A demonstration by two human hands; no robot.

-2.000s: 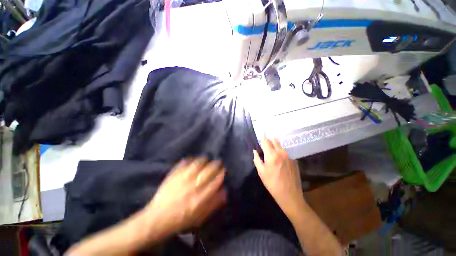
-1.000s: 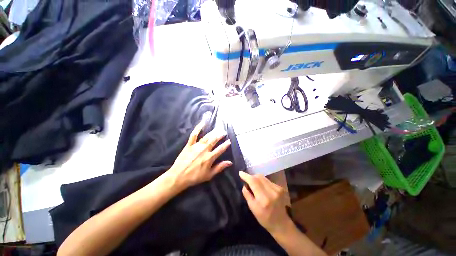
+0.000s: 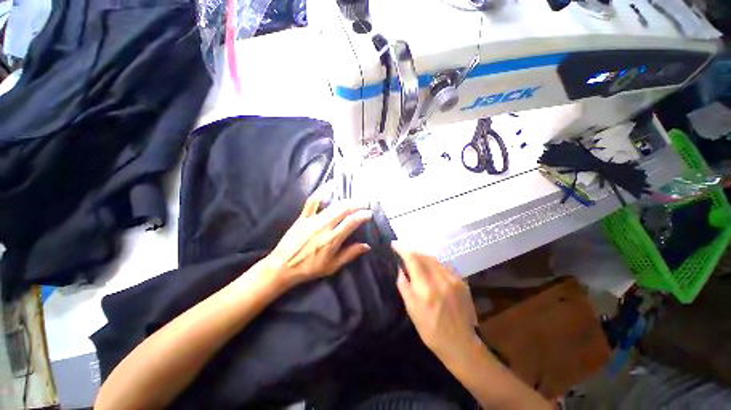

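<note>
The black garment piece (image 3: 248,184) lies on the white table and drapes over its front edge toward my lap. Its upper right edge is at the presser foot (image 3: 370,152) of the white sewing machine (image 3: 513,68); glare hides the exact contact. My left hand (image 3: 321,244) lies flat on the cloth just below the foot, fingers spread. My right hand (image 3: 433,296) pinches the cloth's right edge between thumb and fingers, at the table's front edge.
A dark garment pile (image 3: 96,112) lies at left, with a clear plastic bag (image 3: 252,14) behind. Scissors (image 3: 486,152) lie under the machine arm, black strips (image 3: 593,166) to their right. A printed ruler (image 3: 513,228) runs along the front. A green basket (image 3: 641,248) stands at lower right.
My left hand has moved from the lower cloth up near the foot, then slightly back. My right hand still holds the edge. The view has shifted, and the cloth's upper part looks flatter.
</note>
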